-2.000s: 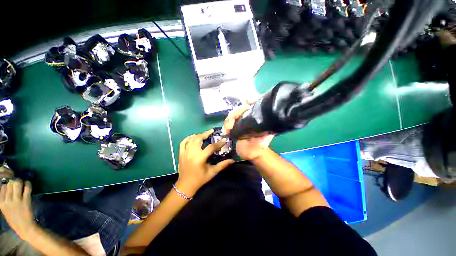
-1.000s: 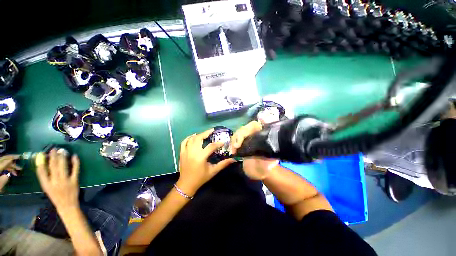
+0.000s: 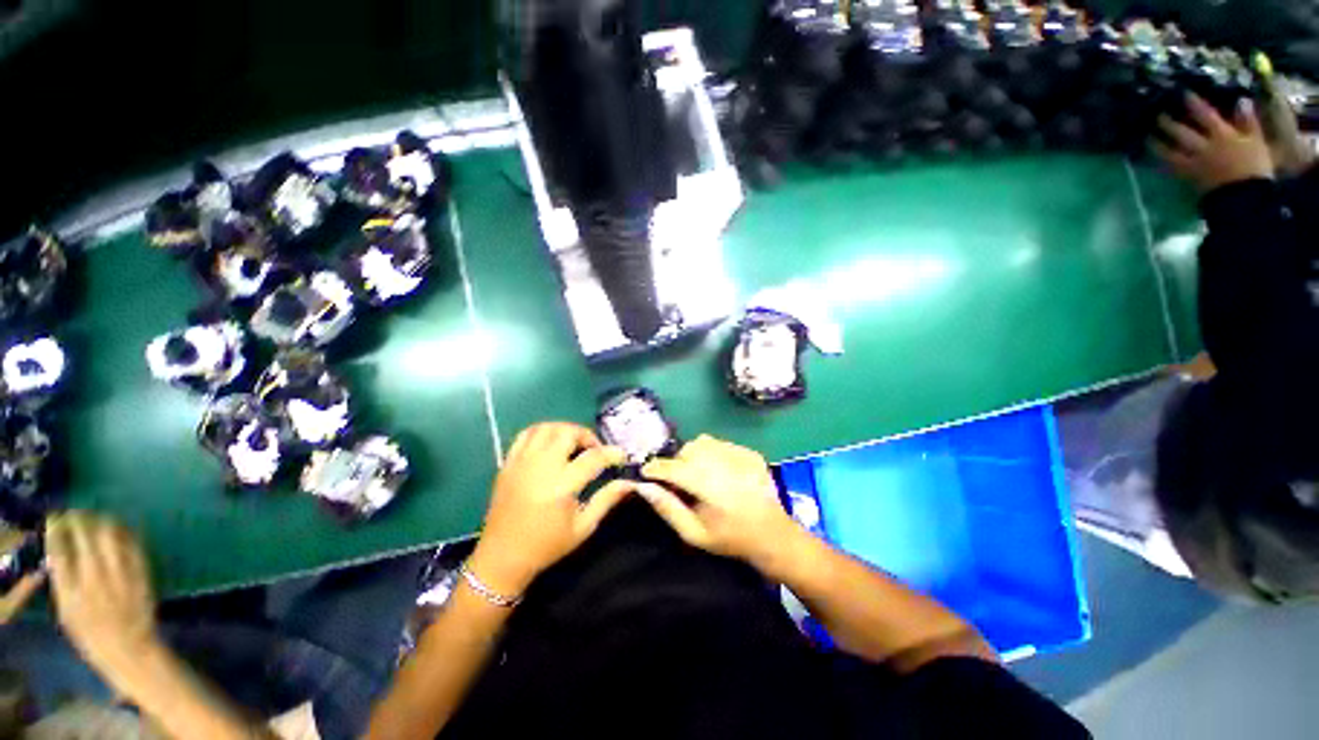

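A palm-sized unit with a black shell and silver-white centre (image 3: 634, 424) lies near the bench's front edge. My left hand (image 3: 547, 489) holds its near left side with the fingertips. My right hand (image 3: 719, 496) has its fingertips at the near right side of the same unit. The power driver (image 3: 615, 188), long, dark and blurred, hangs upright over the white screw feeder (image 3: 582, 299), out of my hands. Another unit (image 3: 767, 356) sits right of the feeder beside a crumpled white piece (image 3: 819, 321).
Loose units (image 3: 304, 307) cluster on the left of the green bench (image 3: 998, 275). Grouped units (image 3: 969, 29) stand at the far right, with a person's hand (image 3: 1222, 142) there. Another person's hand (image 3: 101, 578) is at left. A blue bin (image 3: 940, 528) stands below the bench edge.
The driver has left my right hand and now hangs over the feeder. My right hand has moved to the unit. A neighbour's hand has appeared at the far right. One more unit stands in the left cluster.
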